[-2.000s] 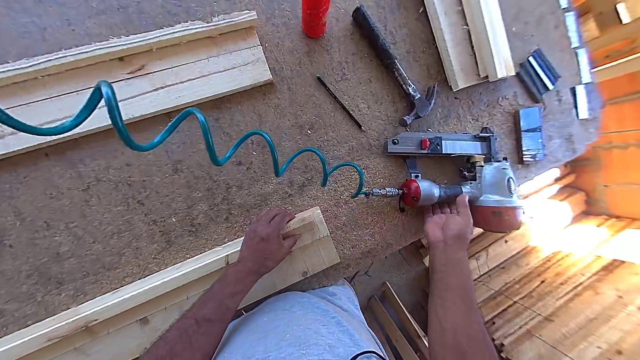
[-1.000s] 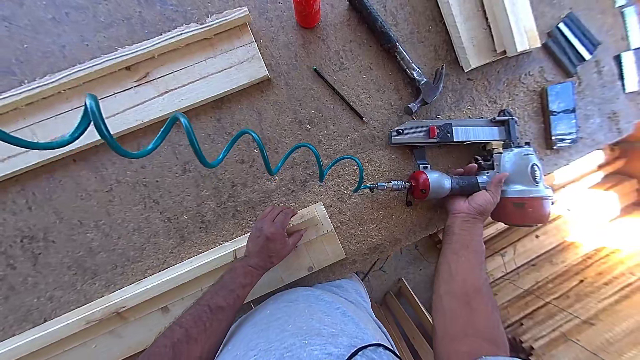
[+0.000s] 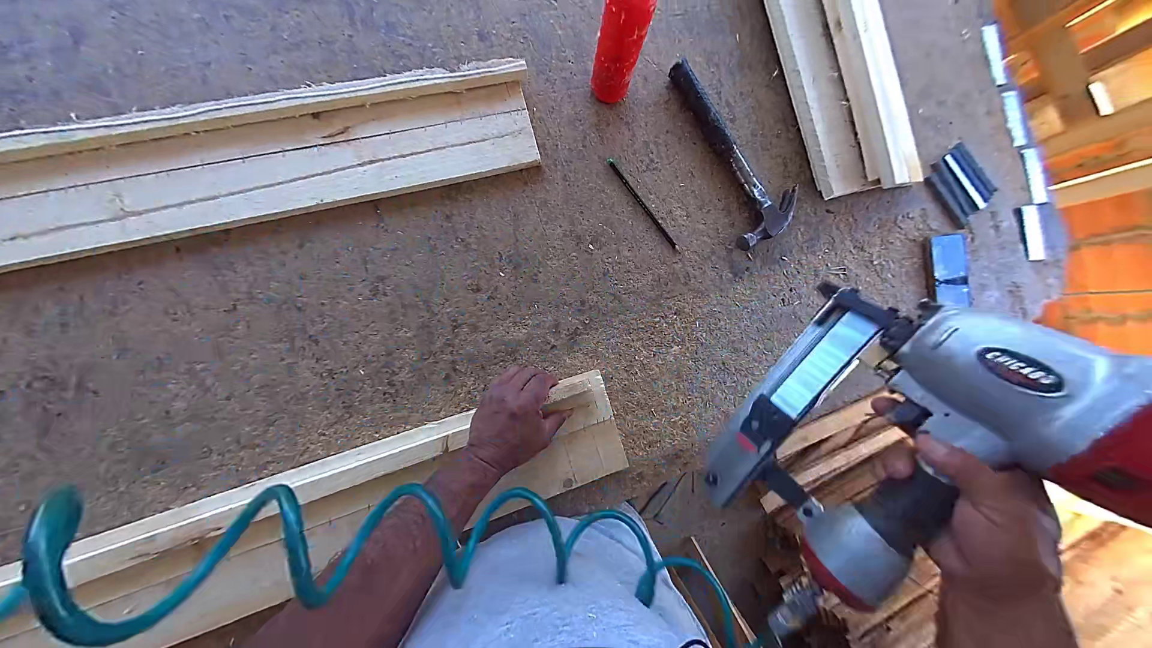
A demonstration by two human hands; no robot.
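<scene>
At the lower middle, my left hand [image 3: 515, 421] grips the upright board at the end of a joined pair of pale wooden boards [image 3: 589, 445], its fingers over the top edge. My right hand [image 3: 976, 517] is closed round the black handle of a grey and red pneumatic stapler [image 3: 981, 378], held up at the right. A strip of fasteners shows in its magazine [image 3: 823, 364]. A green coiled air hose [image 3: 414, 504] joins the tool's base and crosses in front of my left forearm.
Another joined board pair [image 3: 270, 171] lies at the upper left. On the worktable are a red cylinder [image 3: 621, 49], a claw hammer [image 3: 729, 148], a thin dark pencil [image 3: 642, 203], more boards [image 3: 846, 99] and staple strips [image 3: 961, 184]. Stacked wood [image 3: 832, 450] stands beyond the table's edge.
My right hand has lifted the stapler off the table and brought it nearer, turned at a slant. The hose now hangs lower, across my left forearm. My left hand stays on the boards.
</scene>
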